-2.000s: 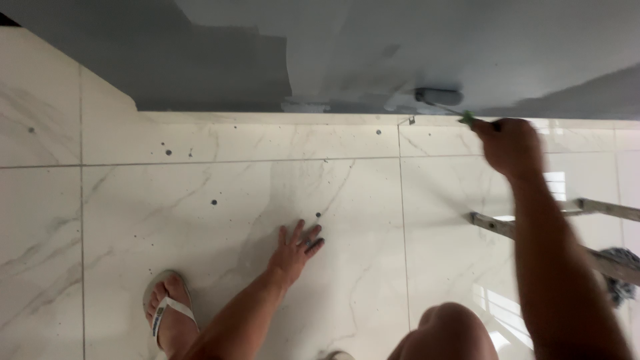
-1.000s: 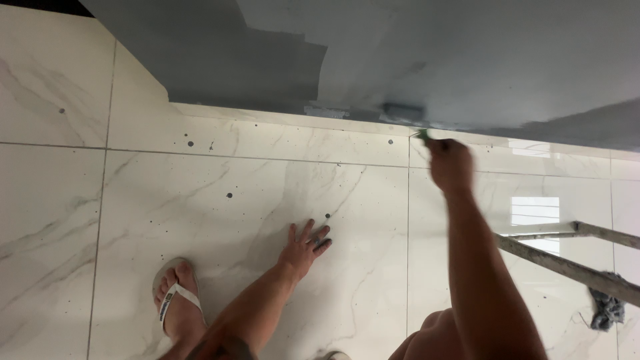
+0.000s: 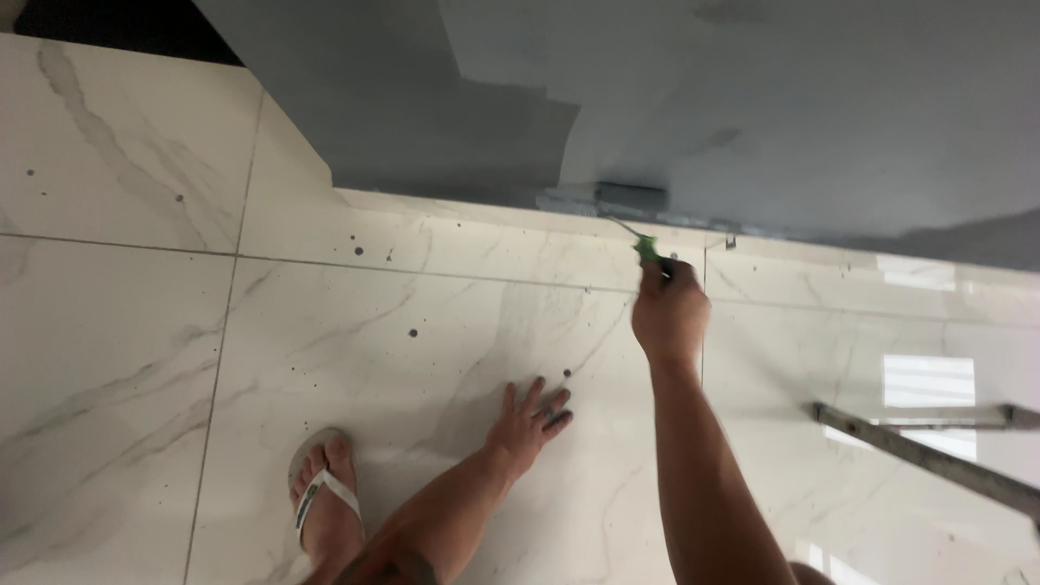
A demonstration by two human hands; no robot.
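Note:
My right hand (image 3: 671, 313) is closed around the green handle of a small paint roller (image 3: 631, 197). The roller's dark sleeve lies against the lower part of a grey painted wall (image 3: 504, 122), near its bottom edge. Darker and lighter grey patches meet in stepped edges left of the roller. My left hand (image 3: 532, 422) rests on the white marbled floor tiles (image 3: 341, 325) with its fingers spread and holds nothing. Dark paint marks show on its fingers.
Metal ladder legs (image 3: 918, 455) stand on the floor at the right. My foot in a white flip-flop (image 3: 325, 487) is at the lower left. Dark paint drops (image 3: 413, 333) dot the tiles. A black area (image 3: 122, 28) lies at the upper left.
My right hand has moved left along the wall's lower edge with the roller. My left hand has stayed on the floor. The view has shifted, showing more floor at the left.

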